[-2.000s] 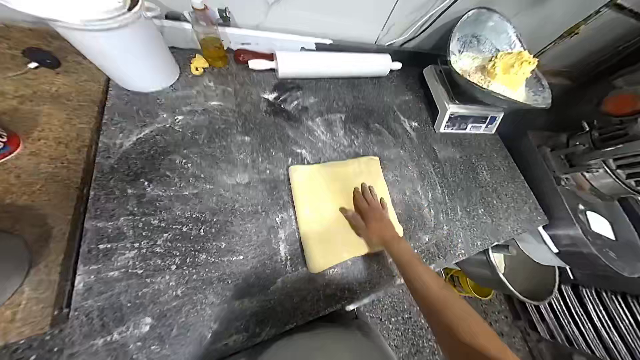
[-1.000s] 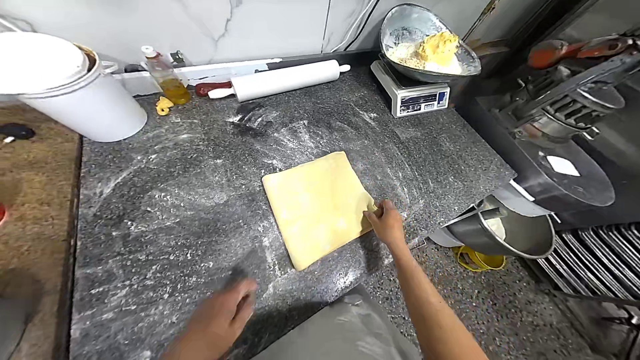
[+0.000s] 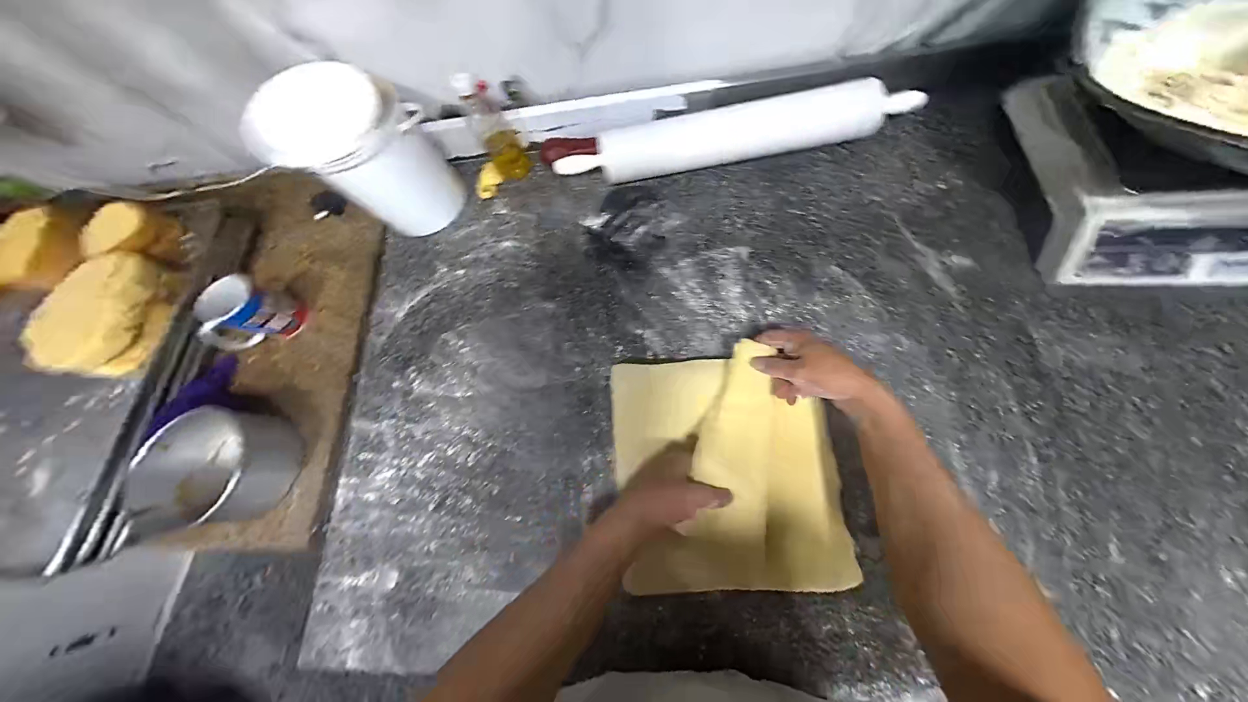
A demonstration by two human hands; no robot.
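A flat sheet of yellow dough lies on the flour-dusted dark stone counter. Part of it is lifted and folded over, its raised edge running from the far side toward the middle. My right hand pinches the far end of this lifted edge between thumb and fingers. My left hand is at the fold's nearer left end, thumb over the dough, with its fingers partly hidden beneath or behind the edge.
A white rolling pin, an oil bottle and a white lidded bucket stand along the back. At right is a digital scale under a bowl. On the left are a mug, a metal pot and dough lumps.
The dough lay flat before; part of it is now lifted and folded over. My left hand has come from the counter onto the dough, my right hand to its far edge. The view has shifted left.
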